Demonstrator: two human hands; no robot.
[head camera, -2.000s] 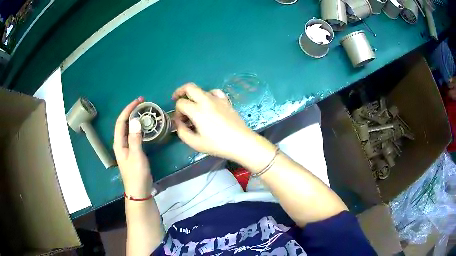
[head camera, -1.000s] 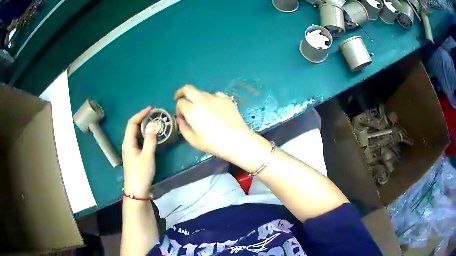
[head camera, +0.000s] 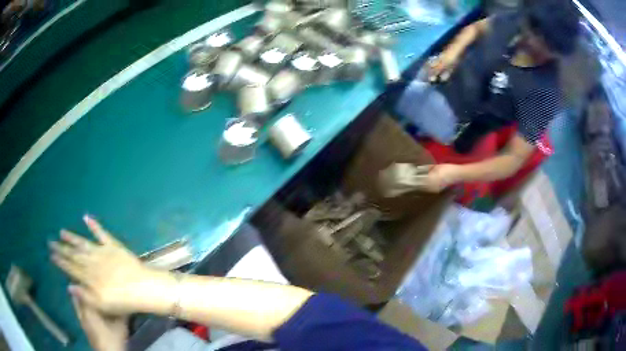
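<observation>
My right hand (head camera: 103, 271) is at the lower left, blurred, with its fingers straight and spread. It lies across my left hand (head camera: 99, 329), which is mostly covered and cut off by the bottom edge. What my left hand holds is hidden. A beige trough-like part (head camera: 168, 255) shows just beyond my right wrist; its left end is hidden behind the hand. A beige housing with a handle (head camera: 31, 301) lies on the green mat (head camera: 130, 171) at the far left.
Beige cylinders (head camera: 288, 135) are piled at the top, several with white patches. A brown carton (head camera: 288, 253) with small beige parts stands below the bench edge. Another person's hand (head camera: 443, 177) holds beige pieces over it. Clear plastic bags (head camera: 467, 260) lie right of it.
The view has swung right, bringing the seated person into sight. My right hand has opened and flattened across my left. The spoked ring face is out of sight; a beige trough part shows beside my wrist.
</observation>
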